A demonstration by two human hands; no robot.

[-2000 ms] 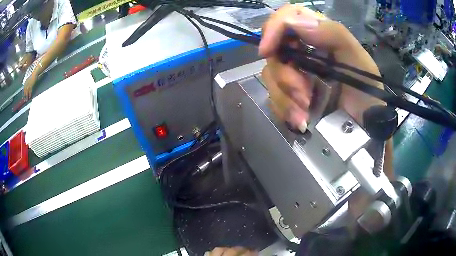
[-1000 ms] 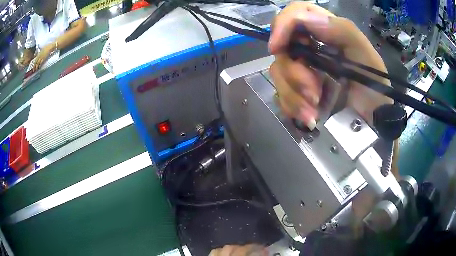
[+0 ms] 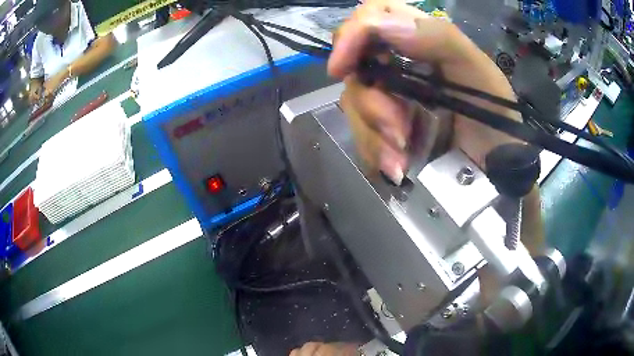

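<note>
The silver-grey machine head (image 3: 368, 208) stands above the black speckled machine base (image 3: 299, 313). My right hand (image 3: 417, 90) is on top of the head, its fingers curled round a dark knob or handle among black cables. The part under the palm is hidden. My left hand (image 3: 325, 348) shows only as fingertips at the bottom edge, by the front of the base; the rest is cut off, so what it holds cannot be seen. No carrier fixture can be made out.
A controller box (image 3: 229, 149) with a lit red switch stands behind the base. A clamp arm with a round black knob (image 3: 513, 167) is at the right. Stacked white trays (image 3: 85, 163), a red bin (image 3: 26, 219) and another person (image 3: 66, 52) are at the left.
The whole view has shifted slightly, so the machine and controller box sit further left. My right hand stays gripped on the head's top; my left fingertips stay at the bottom edge.
</note>
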